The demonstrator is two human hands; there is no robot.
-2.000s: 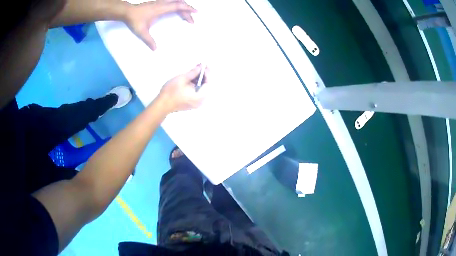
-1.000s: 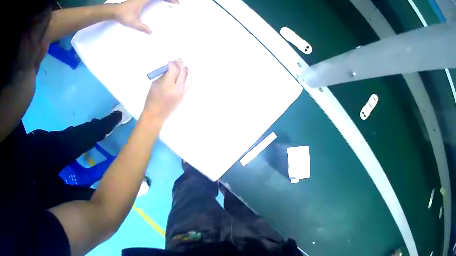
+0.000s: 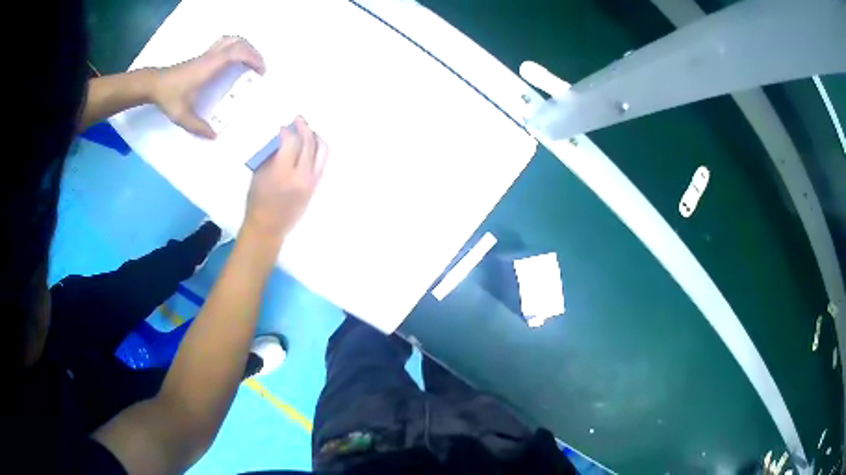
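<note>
A large white sheet covers the bench edge in front of me. Another person's two hands, reaching from the left, are over it. One hand spans a pale piece with small dark marks. The other hand holds a short blue-grey stick, perhaps a pen or marker. A narrow white strip and a white card or label stack lie beside the sheet. Neither my left hand nor my right hand is in view.
A white rail and a pale post border the green belt. A white oval plate lies on the belt; another is partly behind the post. Small pale scraps lie at lower right. The other person's body fills the left; a blue stool stands below.
The view has shifted, so the sheet, strip and card sit further left. The other person's far hand now spans the pale piece. Their near hand and stick are further left. The post now partly covers one oval plate.
</note>
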